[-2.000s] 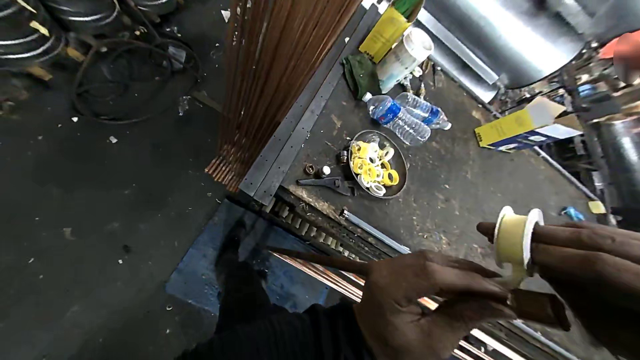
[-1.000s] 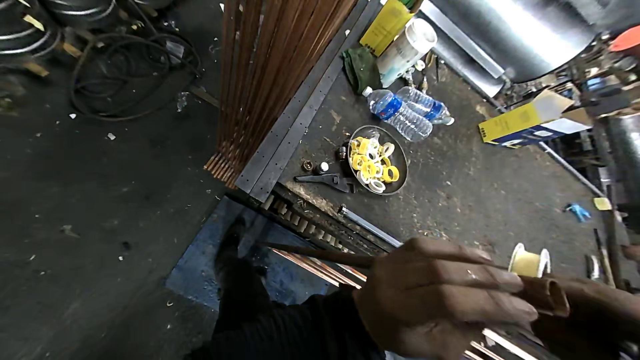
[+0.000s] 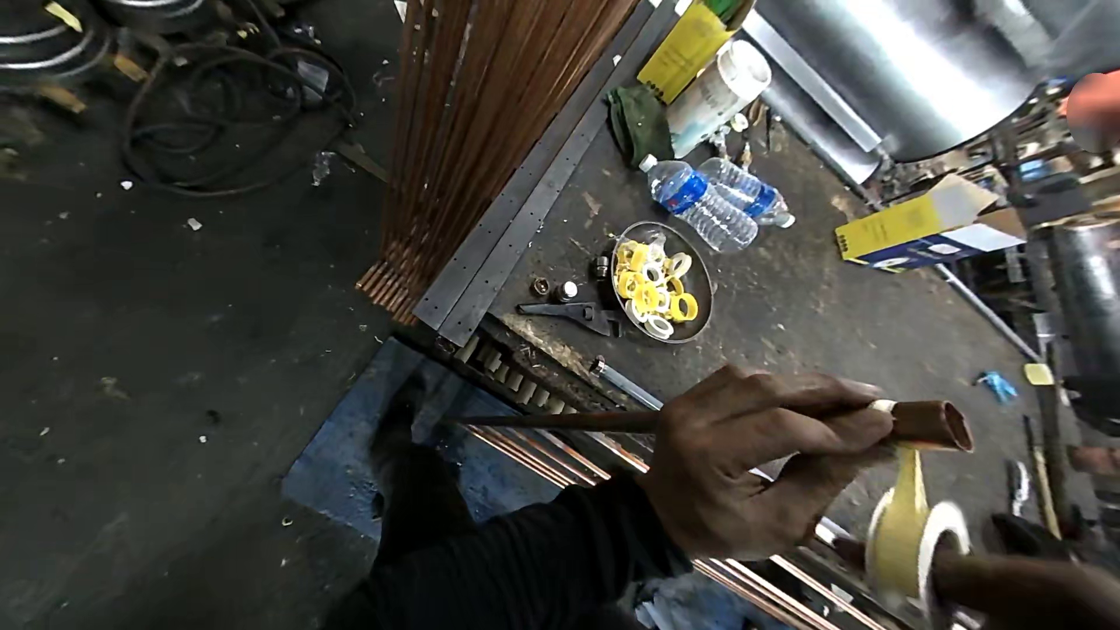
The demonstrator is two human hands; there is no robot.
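Observation:
My left hand (image 3: 761, 455) grips a long copper pipe (image 3: 932, 425) near its open end, which points right. Light yellow tape is pressed against the pipe just beyond my fingertips. A strip of it runs down to the roll of tape (image 3: 914, 547), whose spool sits on a finger of my right hand (image 3: 1032, 591) at the lower right edge. The pipe's far part reaches left past the workbench edge, over a blue sheet on the floor. Much of my right hand is blurred or out of view.
On the workbench (image 3: 787, 324) lie a round dish (image 3: 707, 306) of yellow and white tape spools, two plastic bottles (image 3: 703, 206), an adjustable wrench (image 3: 573, 313) and a yellow-and-blue box (image 3: 919, 223). Brown pipes (image 3: 490, 131) are bundled at the upper left; more copper pipes (image 3: 744, 586) run below my left hand.
The tape roll has moved from above and beside the pipe to below it, with a strip now stretched from pipe to roll. My left hand keeps hold of the pipe.

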